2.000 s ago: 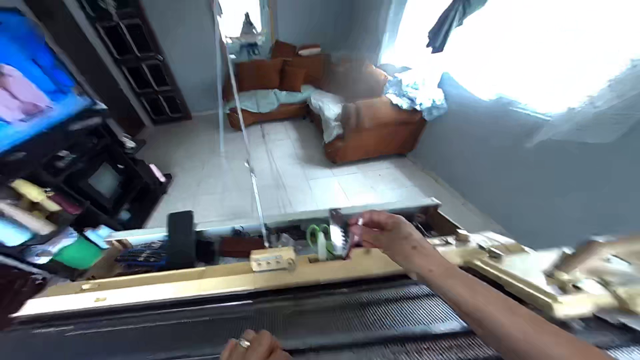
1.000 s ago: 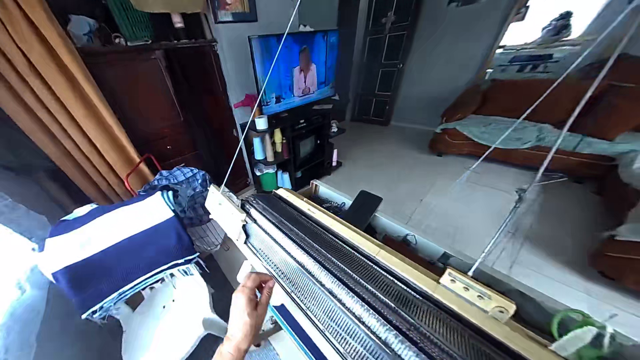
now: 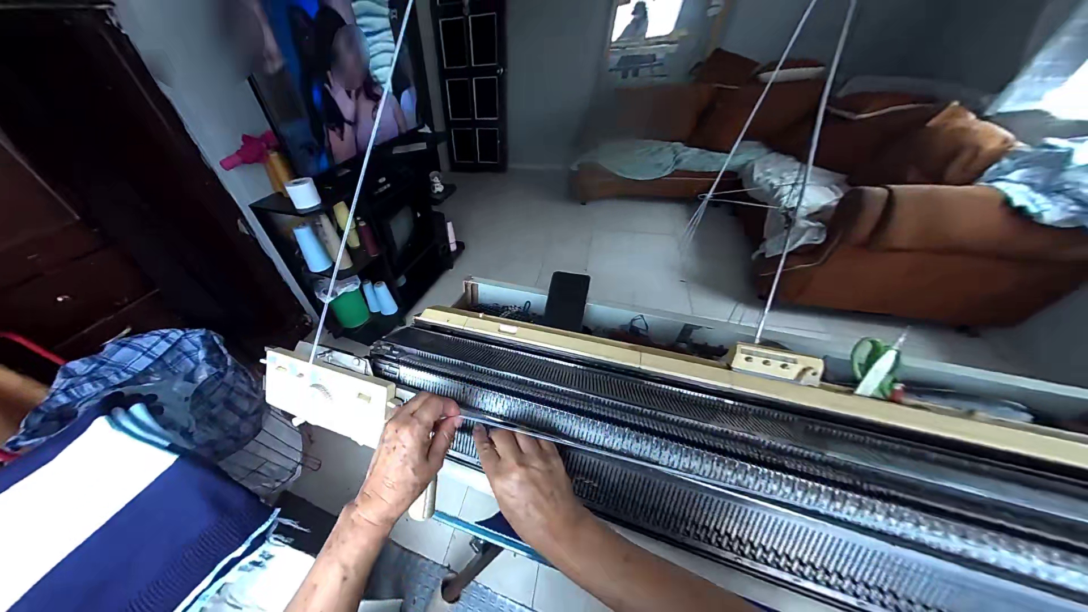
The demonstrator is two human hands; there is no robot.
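Note:
A flatbed knitting machine with long rows of metal needles runs from the centre to the lower right. My left hand pinches something thin near the bed's left end, beside the cream knitting carriage; it may be the end of a thin metal rod lying along the bed. My right hand rests close beside it, fingertips on the same thin strip, though its exact grip is hidden. White yarn rises from the carriage. Two more strands go up near a cream plate with holes on the back rail.
Blue and white knitted fabric and a checked cloth lie at the left. Behind the machine, a trough holds a black phone-like object and green-handled scissors. A shelf with yarn cones and a brown sofa stand beyond.
The view has swung widely. My right hand, at the back rail with a small dark item two seconds ago, is now at the bed's left end beside my left hand, with that item not visible.

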